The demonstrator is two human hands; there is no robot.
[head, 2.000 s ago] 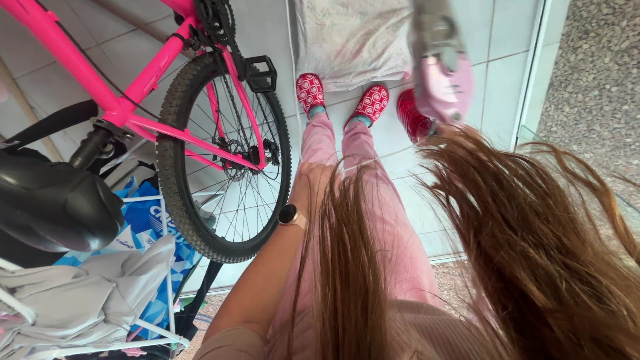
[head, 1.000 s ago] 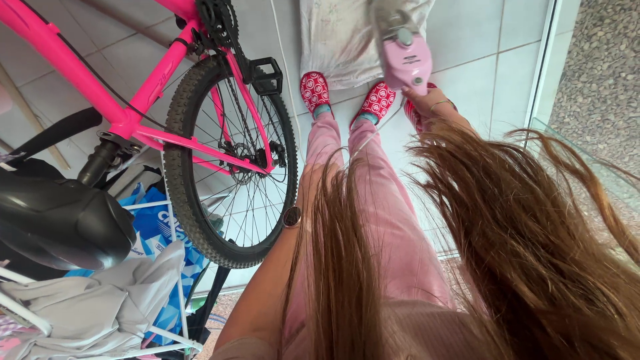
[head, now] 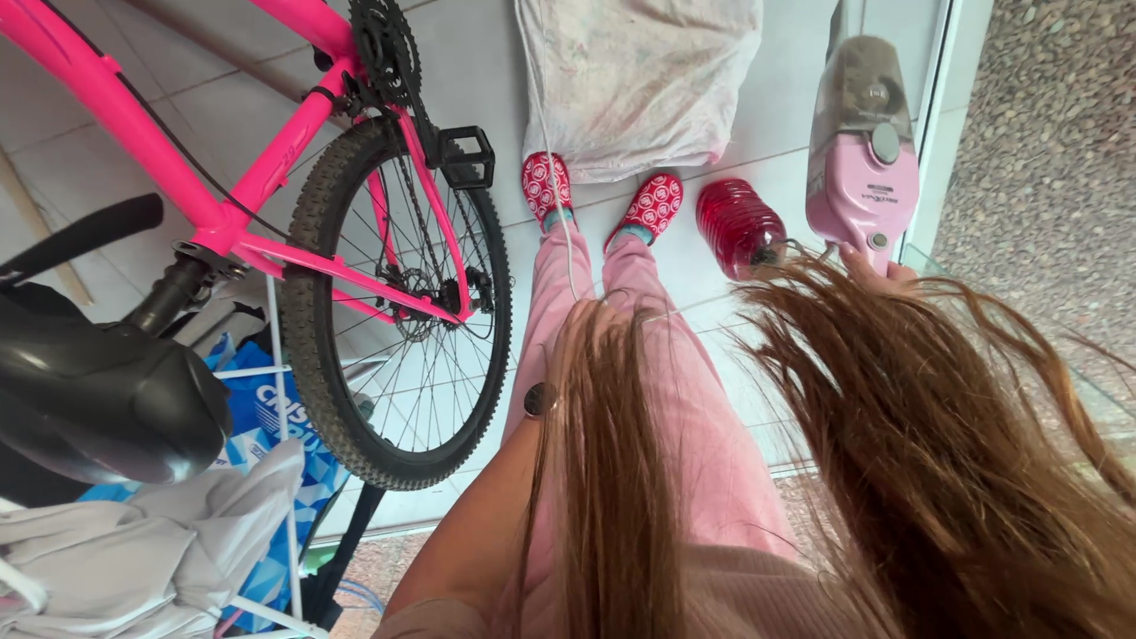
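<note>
My right hand grips the handle end of a pink handheld vacuum cleaner with a clear dust cup, held at the right over the tiles; hair covers part of that hand. My left hand is in front of my pink trousers, largely behind hair, at a pale power cord; the fingers are too hidden to show whether they close on it. A dark round watch sits on the left wrist. A stained whitish cloth lies on the floor beyond my red patterned shoes.
A pink bicycle with a black rear tyre stands at the left. Below its saddle are a grey cloth on a white rack and a blue bag. A red ribbed plastic bottle is beside my right shoe. A glass panel's edge borders pebbled ground.
The vacuum cleaner and my right hand have moved to the right, away from the cloth and my shoes. The red bottle now shows more fully.
</note>
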